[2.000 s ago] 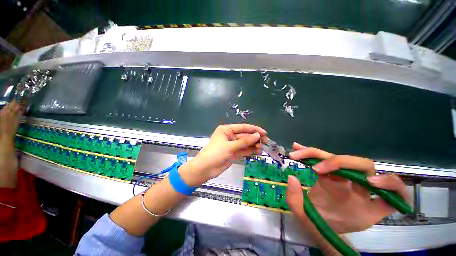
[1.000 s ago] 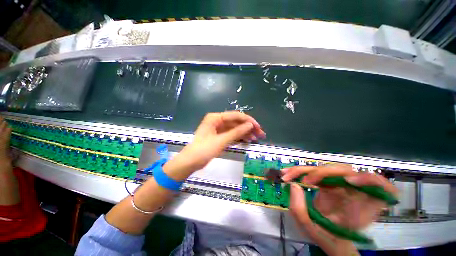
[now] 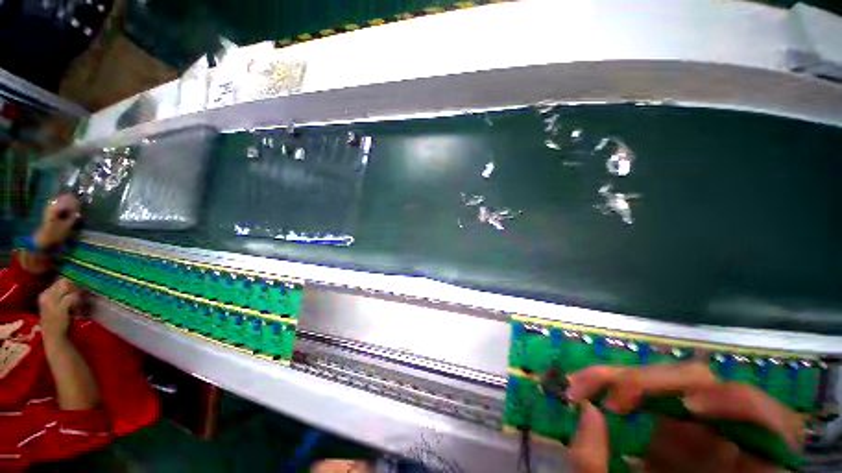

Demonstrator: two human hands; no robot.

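My right hand (image 3: 679,411) is at the lower right, blurred, over the right circuit board panel (image 3: 535,346). It holds the green-handled pliers or cutters (image 3: 750,434). Their dark jaws are at the fingertips, over the panel; whether they touch it or grip anything is too blurred to tell. A skin-coloured patch, probably my left hand or arm (image 3: 340,466), is cut off by the bottom edge. Loose silvery components (image 3: 492,218) lie on the dark green mat (image 3: 729,212), with another small pile (image 3: 617,203) to their right.
Another long panel (image 3: 263,300) lies left on the metal rails (image 3: 397,374). A clear flat bag or tray (image 3: 300,189), a greyish one (image 3: 169,180) and a glittering pile (image 3: 109,171) lie on the mat. A person in red (image 3: 92,379) sits left, hands by the panel. Small bags (image 3: 222,83) lie on the far ledge.
The view has swung to the right and turned. My left hand has left the mat edge and dropped to the bottom edge. My right hand still holds the tool over the right panel.
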